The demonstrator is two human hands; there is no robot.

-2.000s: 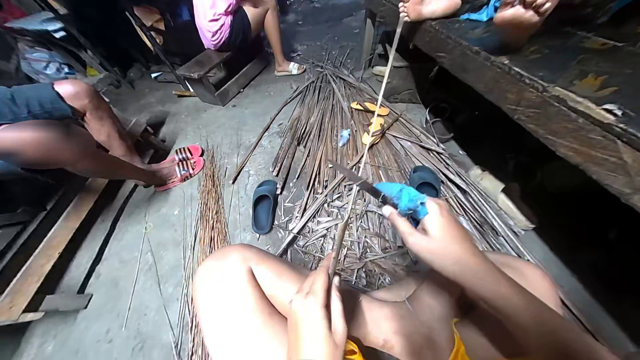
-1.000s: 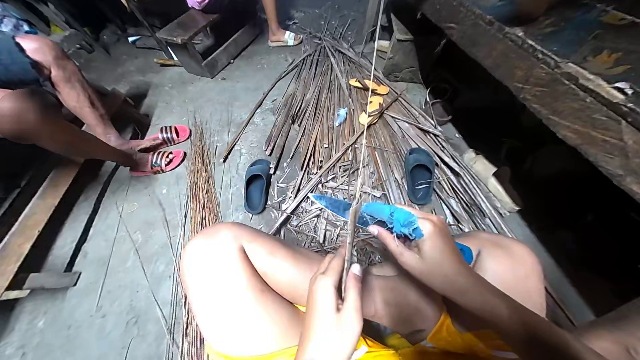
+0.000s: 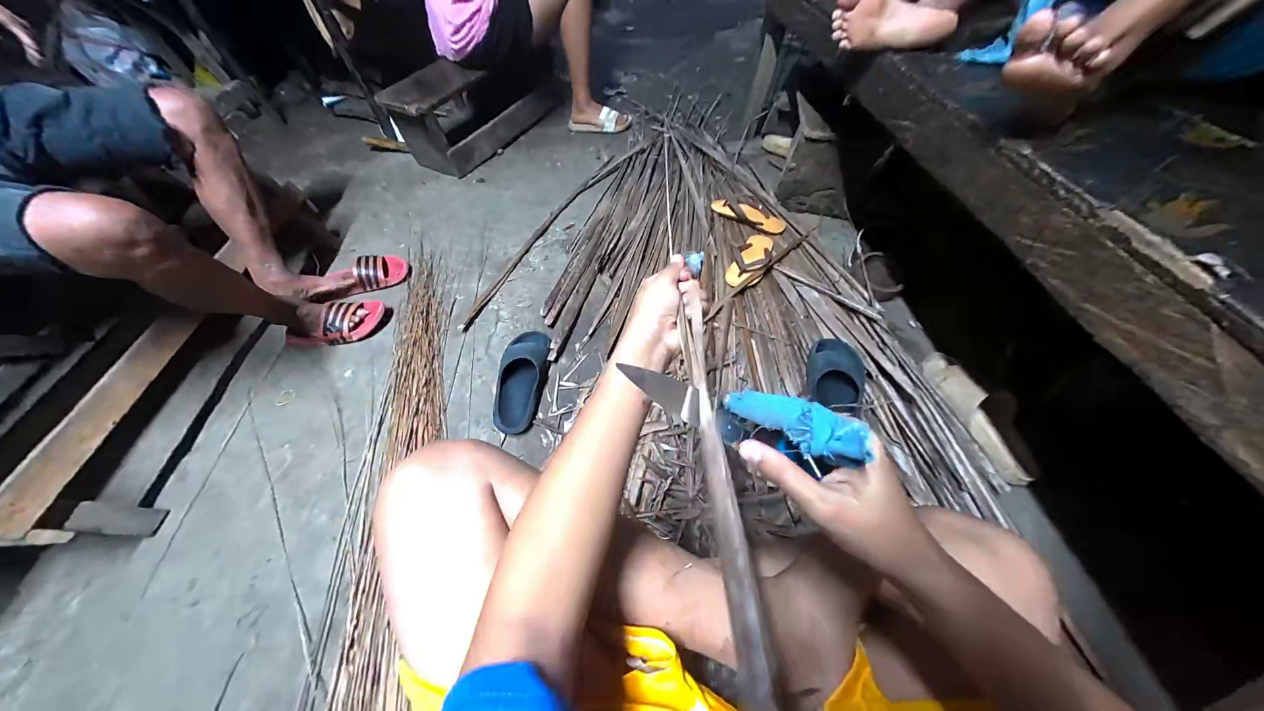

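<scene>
With its arm stretched forward, my left hand (image 3: 660, 308) grips a long dry palm leaf strip (image 3: 726, 533), whose brown length runs back toward my lap. My right hand (image 3: 839, 494) holds a knife by its handle (image 3: 805, 425), which is wrapped in blue cloth. The knife's blade (image 3: 657, 388) points left and crosses the strip between my two hands. Beyond my hands a large pile of dry palm fronds (image 3: 617, 257) fans out on the floor. A bundle of thin brown midribs (image 3: 420, 365) lies left of my crossed legs. Shavings (image 3: 671, 474) lie in front of me.
Dark slippers (image 3: 521, 383) and orange flip-flops (image 3: 748, 262) lie by or on the pile. A seated person's feet in red slides (image 3: 346, 321) are at left. A raised wooden platform (image 3: 1066, 217) bears another person's bare feet. A low wooden bench (image 3: 444, 118) stands beyond.
My left hand has moved forward, away from my lap, along the strip. The knife, still in my right hand, remains across the strip. The view has shifted somewhat.
</scene>
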